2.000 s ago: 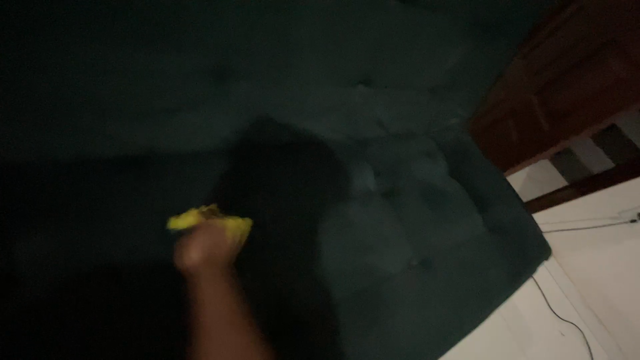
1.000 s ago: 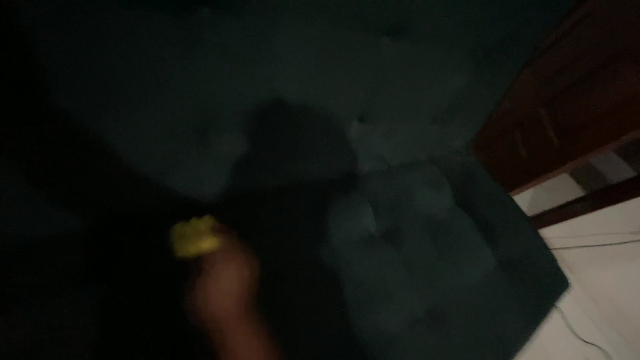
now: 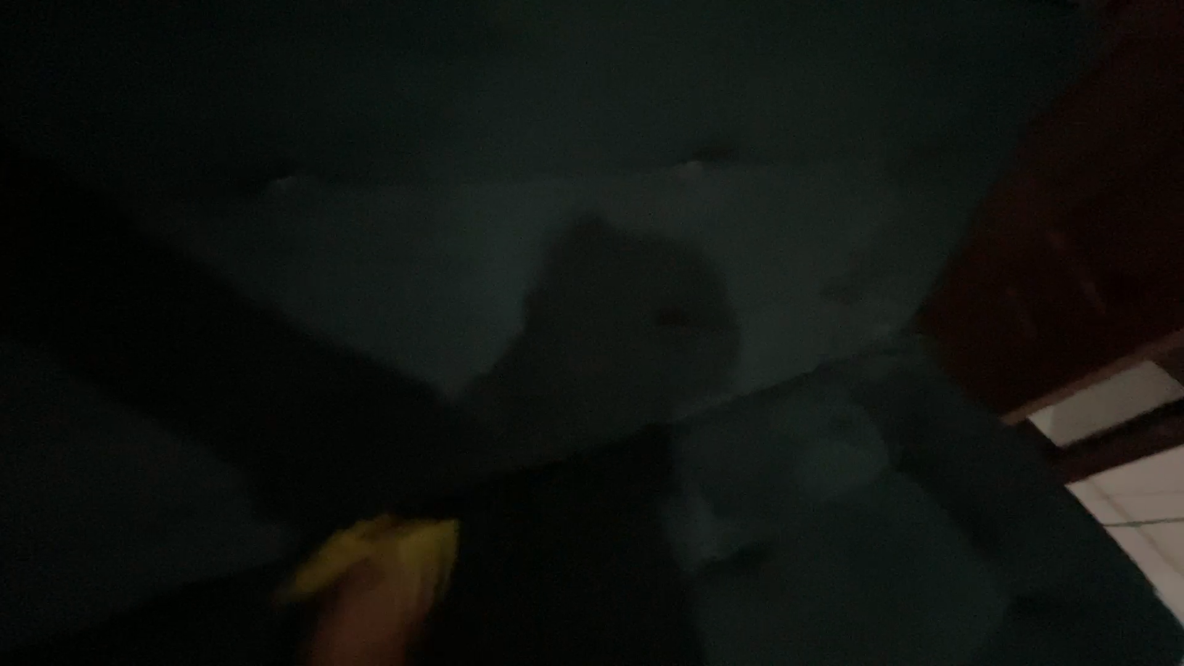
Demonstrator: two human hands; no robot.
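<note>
My right hand is at the bottom edge, left of the middle, blurred and partly cut off. It is closed on a yellow cloth, which spreads around the fingers. Hand and cloth are in front of a dark green tufted sofa; whether they touch it cannot be told in the dark. My left hand is not in view.
The sofa backrest fills the upper part, crossed by a dark head-shaped shadow and a broad dark band. Dark reddish-brown wooden furniture stands at the right. Below it, pale tiled floor shows, with a thin cable.
My right hand, still with the yellow cloth, is lower in the picture. The view has shifted and shows the backrest closer.
</note>
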